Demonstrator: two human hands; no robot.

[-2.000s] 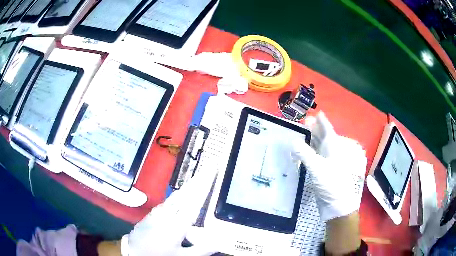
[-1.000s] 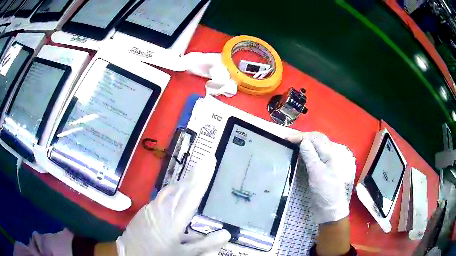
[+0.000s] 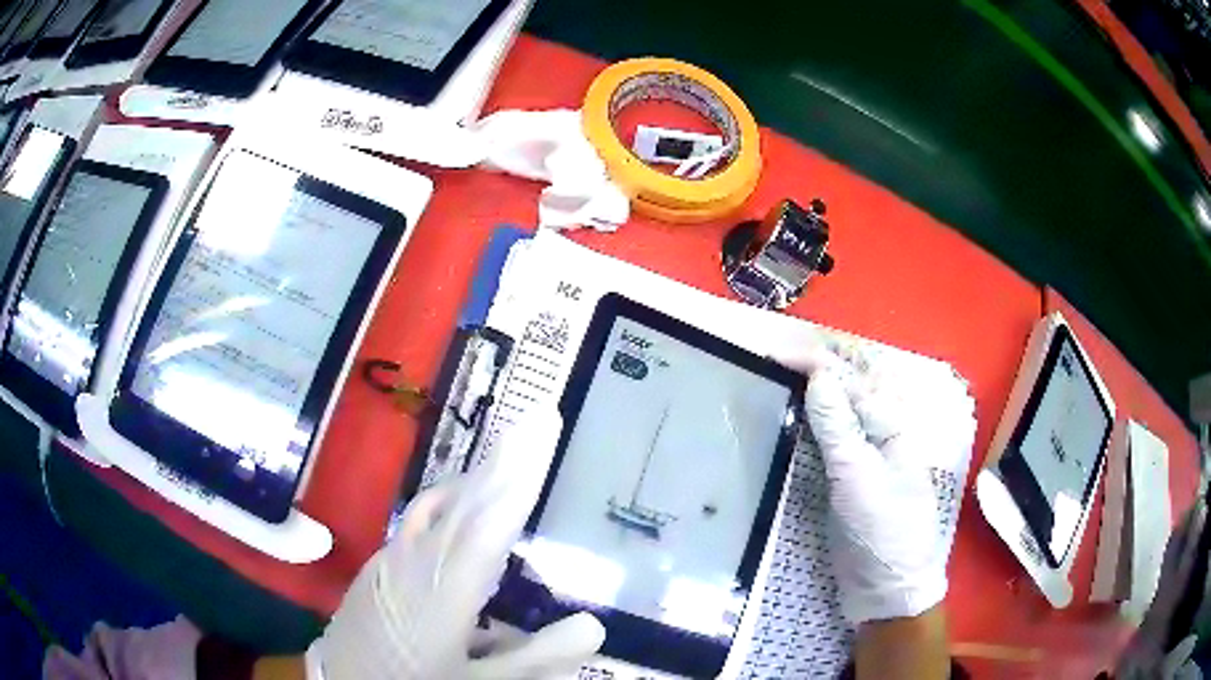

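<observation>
An e-reader [image 3: 664, 492] with a sailing ship on its screen lies tilted in its white tray, over record sheets [image 3: 810, 585] on the red mat. My left hand [image 3: 445, 571], in a white glove, holds the lower left side, thumb over the lower frame and a finger along the left edge. My right hand [image 3: 879, 492], also gloved, holds the upper right corner and edge. The tray's far right side is hidden by my right hand.
Rows of e-readers in trays [image 3: 252, 332] stand at left. A clipboard [image 3: 465, 385], white cloth [image 3: 565, 166], yellow tape ring [image 3: 737, 179] and metal counter [image 3: 781, 253] lie around the work. Another e-reader [image 3: 1058, 438] is at right, beside a white slab [image 3: 1139, 511].
My left thumb has come onto the e-reader's lower frame. My right hand has moved from over the screen to its upper right corner. The view has shifted slightly.
</observation>
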